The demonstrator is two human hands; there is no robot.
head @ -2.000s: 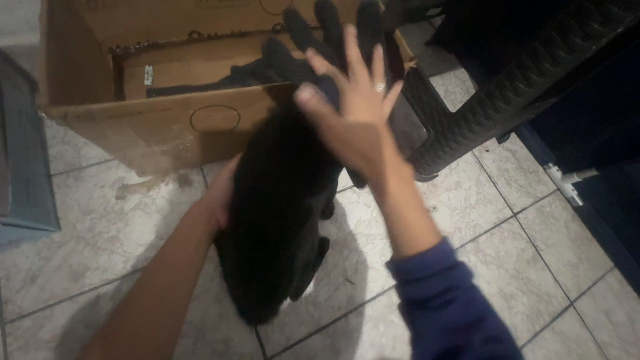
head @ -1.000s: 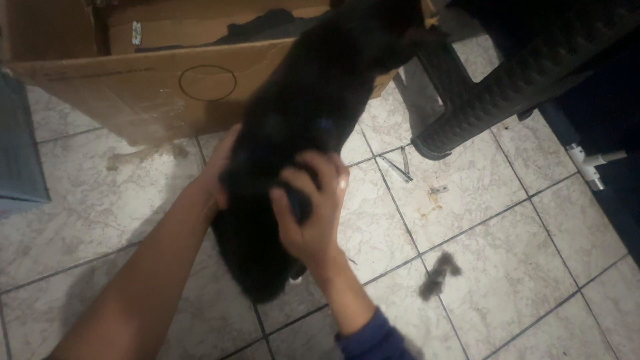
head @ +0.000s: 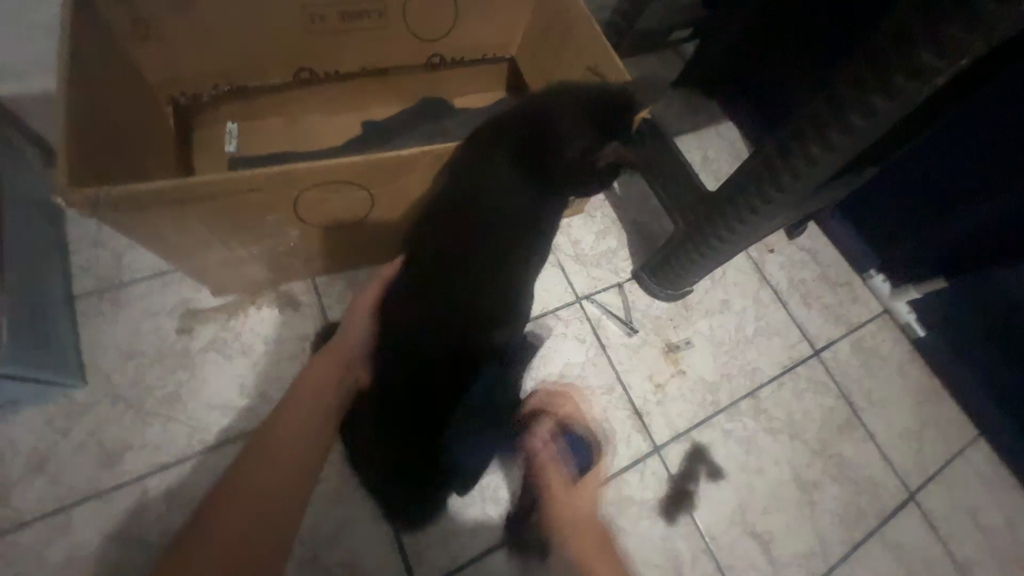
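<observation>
A black furry animal, apparently a cat (head: 472, 264), stretches from the lower middle up to the near right corner of the cardboard box. Its face is too dark to make out. My left hand (head: 364, 332) lies along the left side of its body. At the rear right of the animal, my right hand (head: 560, 448) is curled around a blue object (head: 580, 450), blurred by motion; its kind cannot be told. Something dark hangs below that hand, either the tail or part of the object. A clump of dark fur (head: 688, 484) lies on the tiles to the right.
Behind the animal stands an open cardboard box (head: 248, 232) with dark cloth (head: 424, 124) inside. A ribbed black leg (head: 720, 224) reaches the floor at right. Near it lies a thin V-shaped piece (head: 616, 312). A grey-blue container (head: 36, 272) is at left, a white fitting (head: 896, 300) far right.
My right hand was spread over the animal's upper end, then lay on its back, and is now low at its rear right. The left hand stays at its side.
</observation>
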